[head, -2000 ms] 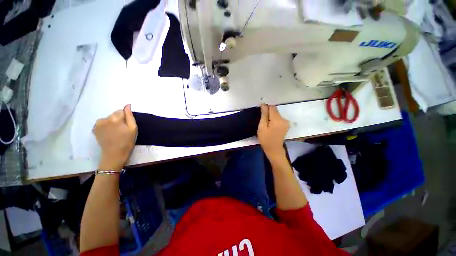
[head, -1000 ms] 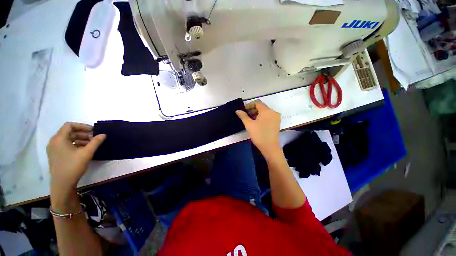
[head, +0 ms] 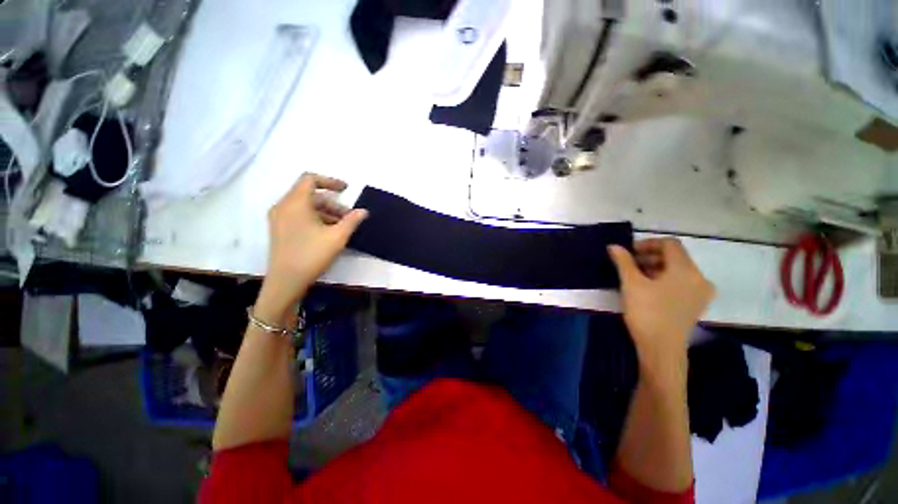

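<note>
A dark curved band piece (head: 482, 248) lies along the front edge of the white table, below the needle area, its middle bowed toward me. My left hand (head: 313, 231) holds its left end between thumb and fingers. My right hand (head: 662, 285) holds its right end, thumb on top. The presser foot (head: 554, 128) of the cream sewing machine head (head: 729, 108) is behind the band and does not touch it. No white template shows on the band.
Red-handled scissors (head: 812, 275) lie on the right of the table. A white lamp head (head: 473, 44) hangs over dark cut pieces (head: 475, 106) left of the needle. A clear plastic strip (head: 241, 133) lies at left. A dark pile (head: 724, 389) sits on a white board at lower right.
The view has turned and shifted left. Both hands still hold the band's ends. The band's left end is now angled up toward the back, and its right end lies nearly level.
</note>
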